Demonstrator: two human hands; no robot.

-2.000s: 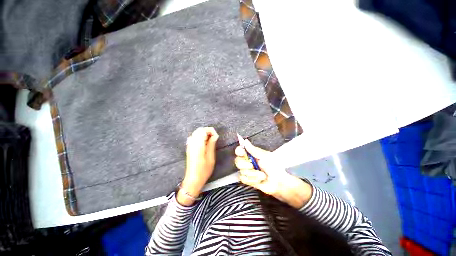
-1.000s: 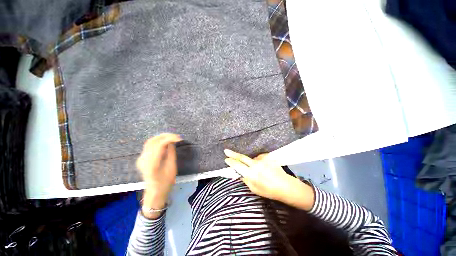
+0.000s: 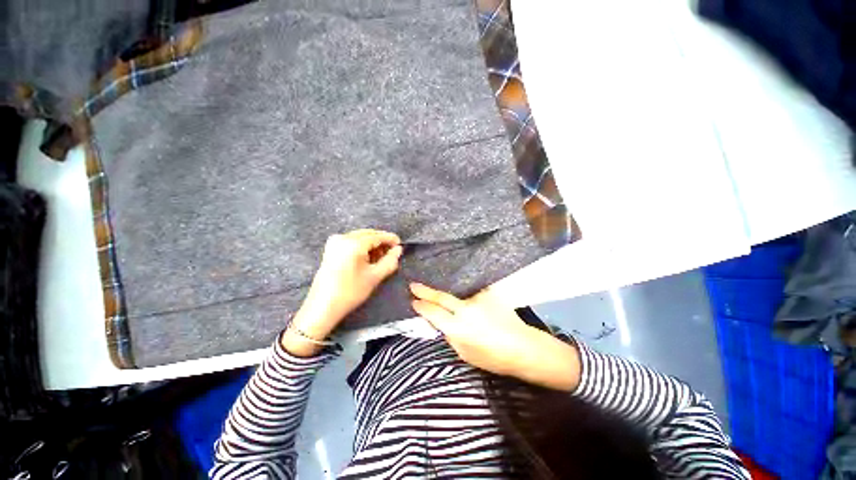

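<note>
The skirt (image 3: pixel 282 141) lies inside out on the white table, grey face up, with plaid strips along its left and right edges. A thin dark seam runs across it near the table's front edge. My left hand (image 3: pixel 349 274) pinches the grey cloth at this seam with thumb and fingertips, lifting a small fold. My right hand (image 3: pixel 479 328) is just right of it, over the skirt's near edge, fingers together and pointing left. The snips seen earlier do not show now; whether they are in the right palm is hidden.
A white sheet (image 3: pixel 638 150) lies right of the skirt. Dark navy garments (image 3: pixel 798 47) are at the far right. More grey and plaid cloth (image 3: pixel 56 47) lies at the far left, and dark garments (image 3: pixel 19 281) at the left edge. Blue covers (image 3: pixel 770 356) stand below right.
My left hand has moved right along the seam and now pinches the cloth. My right hand stays near the front edge; its snips have gone from sight. The skirt has shifted slightly left since one second ago.
</note>
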